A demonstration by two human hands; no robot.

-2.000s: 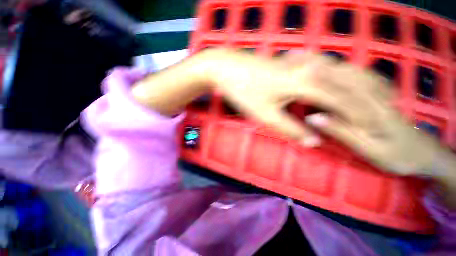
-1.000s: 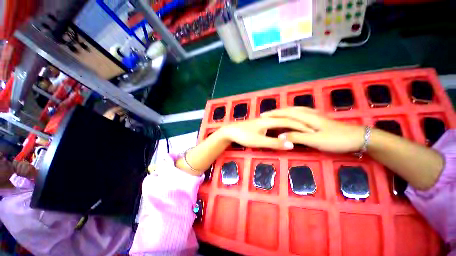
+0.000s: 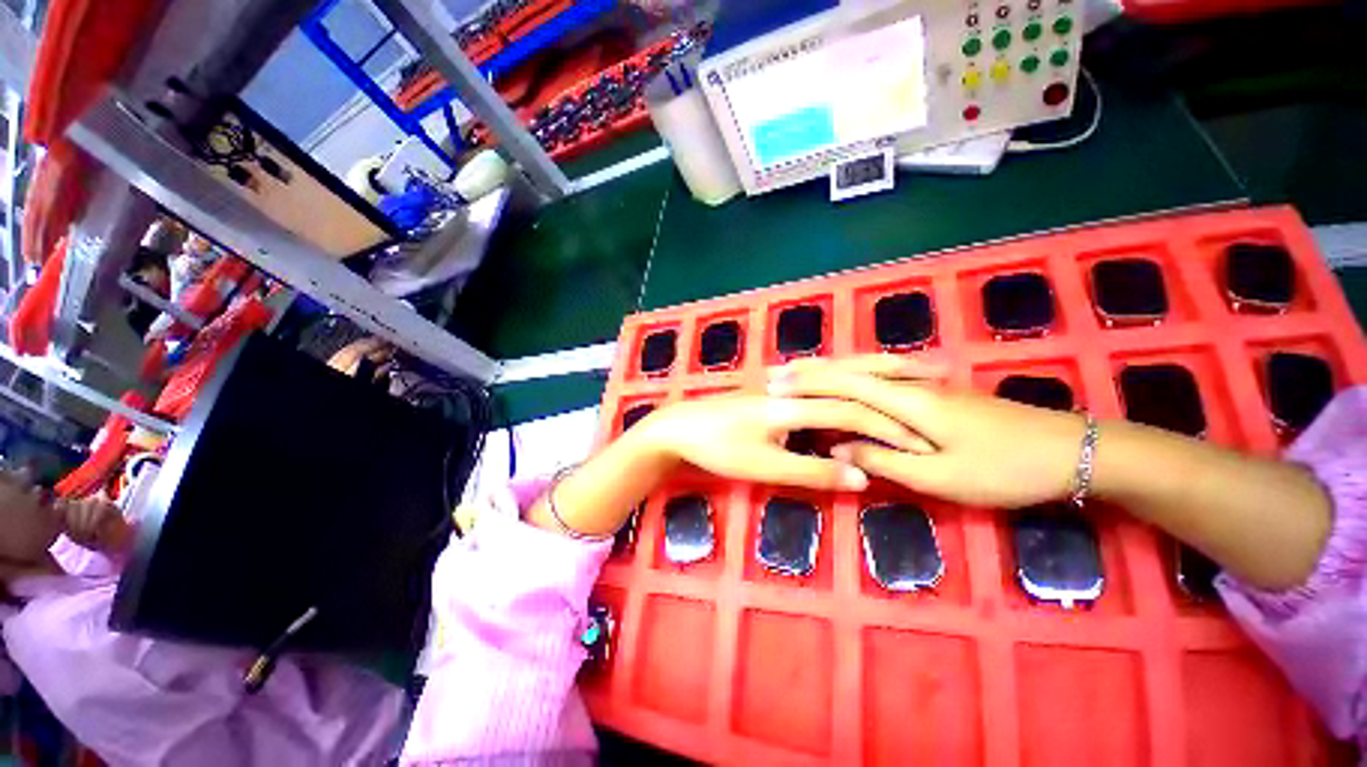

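A red-orange foam tray (image 3: 802, 659) lies in front of me with dark watch bodies in its square pockets, such as this smartwatch (image 3: 904, 546). Several front-row pockets hold nothing; the front-left one holds a lit smartwatch (image 3: 597, 635) with a green spot, partly behind my left sleeve. My left hand (image 3: 735, 438) and my right hand (image 3: 982, 445) rest on the middle of the tray, fingers overlapping, with a small gap between the thumbs and fingers. Both are bare and hold nothing. My left fingertips are partly hidden under my right hand.
Behind the tray stand a tester (image 3: 960, 68) with a bright screen, a small white timer (image 3: 862, 174) and a pen holder (image 3: 697, 143). At left is a black monitor (image 3: 285, 502) with cables beside it. A person in a pink smock (image 3: 180, 659) sits beyond it, near metal racks.
Two seconds ago both hands were blurred and nearer the camera above the tray. Now they rest on it, slightly lower in the picture than one second ago, and the view is sharper.
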